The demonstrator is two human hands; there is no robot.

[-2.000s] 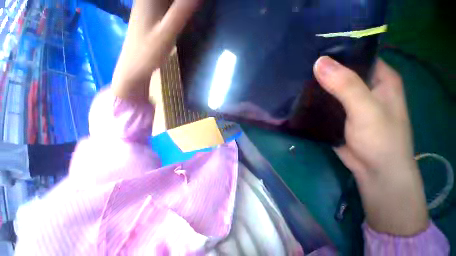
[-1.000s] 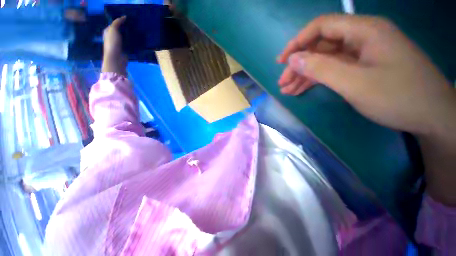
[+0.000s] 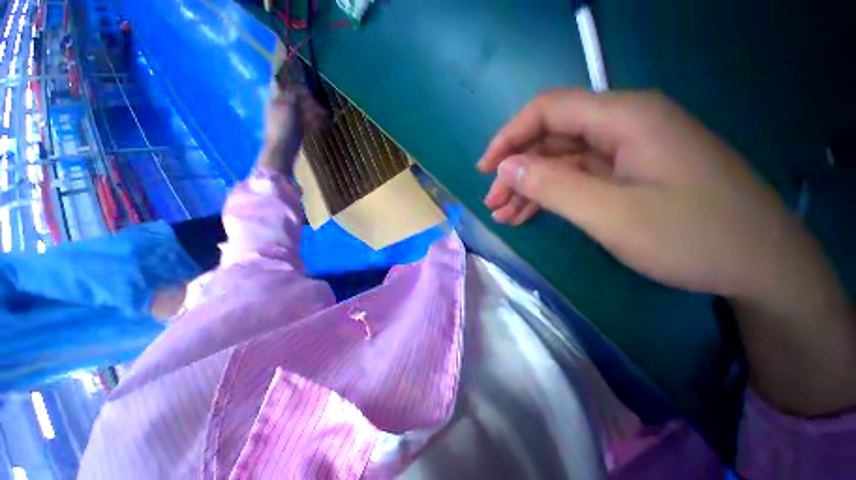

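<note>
My right hand hovers over the dark green bench mat, fingers loosely curled and apart, with nothing seen in it. My left hand is small and blurred at the upper left, over the brown carton with dividers. Whether it holds anything cannot be told. Thin red wires and dark leads show just above it, at the mat's corner. No black display unit is visible now.
A marker pen with white barrel lies on the mat beyond my right hand. A small green-white part is at the top edge. Another person's blue sleeve reaches in from the left, close to my left sleeve.
The black display unit left my right hand, was in my left hand at the upper left, and is now out of view. My left hand has come back towards the carton. Another person's sleeve has appeared.
</note>
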